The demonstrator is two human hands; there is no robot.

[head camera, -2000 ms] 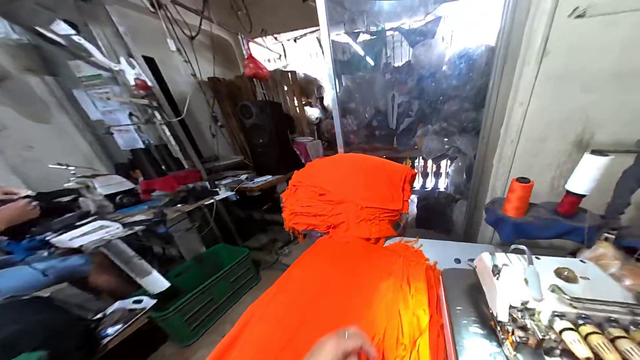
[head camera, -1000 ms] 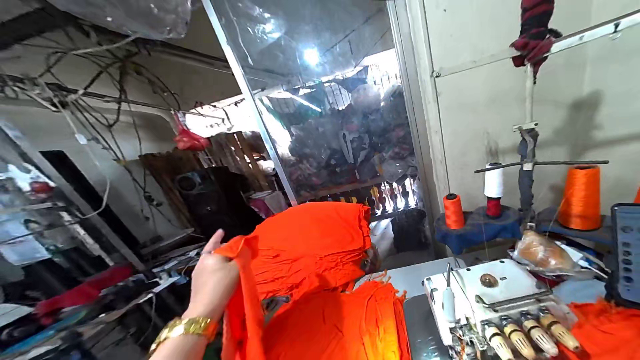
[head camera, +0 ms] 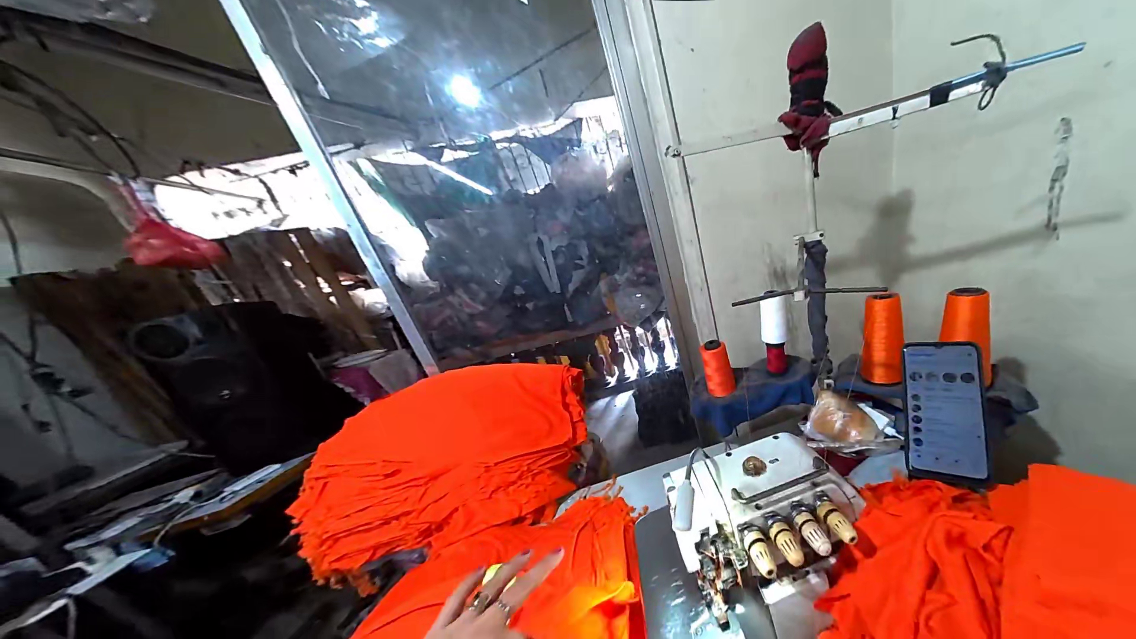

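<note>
My left hand (head camera: 495,603) is at the bottom of the view, palm down with its fingers spread over a lower pile of orange fabric (head camera: 577,550). Rings show on its fingers. Behind it, a thick stack of folded orange cloth pieces (head camera: 453,444) has loose, frayed edges. To the right of the lower pile is a white overlock sewing machine (head camera: 754,479) with several tan tension dials. More orange fabric (head camera: 932,550) lies at the machine's right. My right hand is not in view.
Orange thread cones (head camera: 881,339) and a white spool (head camera: 774,318) stand behind the machine near a thread stand (head camera: 814,266). A phone (head camera: 946,413) leans upright beside a plastic-wrapped item (head camera: 841,419). A black loudspeaker (head camera: 231,373) is at left, a glass panel (head camera: 497,222) behind.
A second ago my left hand held up a piece of orange cloth at the left; now it rests on the lower pile with that cloth let go. The view has turned right.
</note>
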